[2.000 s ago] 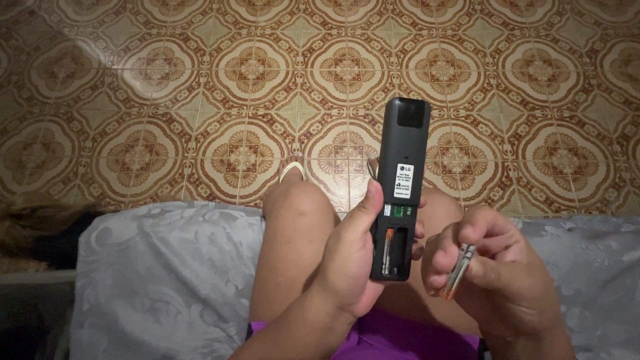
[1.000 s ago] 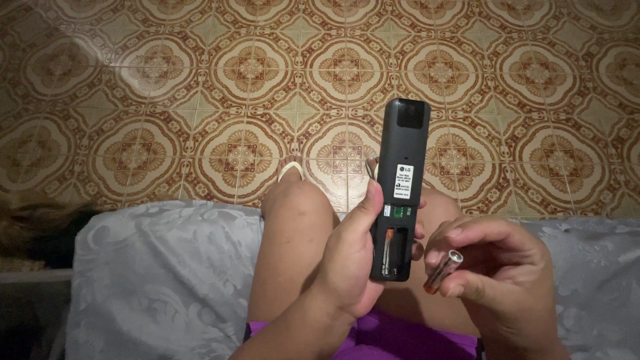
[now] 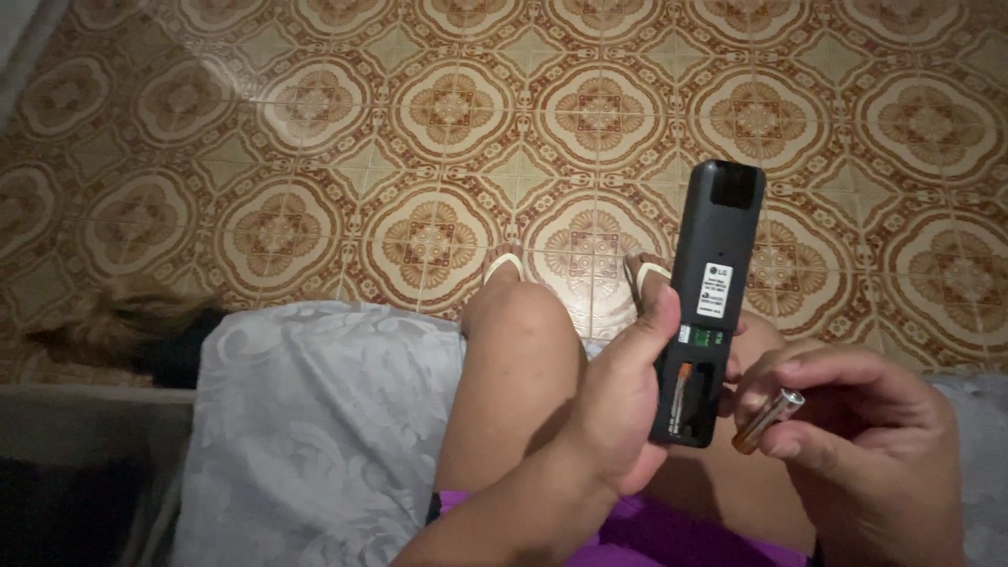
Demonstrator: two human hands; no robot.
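Observation:
My left hand (image 3: 630, 394) grips a black LG remote control (image 3: 713, 236), its back facing me and its battery compartment uncovered. One battery (image 3: 680, 402) lies along the left side of that compartment; the right side shows no battery. A white label with writing is on the remote's back, above a small green part. Between the thumb and fingers of my right hand (image 3: 850, 425) is a loose battery (image 3: 768, 421), tilted with its silver end up and its orange end down. It is just right of the compartment, apart from the remote.
My bare knees and thighs are below the remote, over a grey patterned cloth (image 3: 315, 425). Sandalled feet rest on the patterned tile floor (image 3: 441, 236). At the left are a dark box-like object (image 3: 79, 394) and a brown, furry-looking thing (image 3: 118, 327), blurred.
The loose battery has turned in my right hand, from its orange end partly hidden and steeper two seconds ago to a slanted hold. My left hand and the remote have stayed nearly still.

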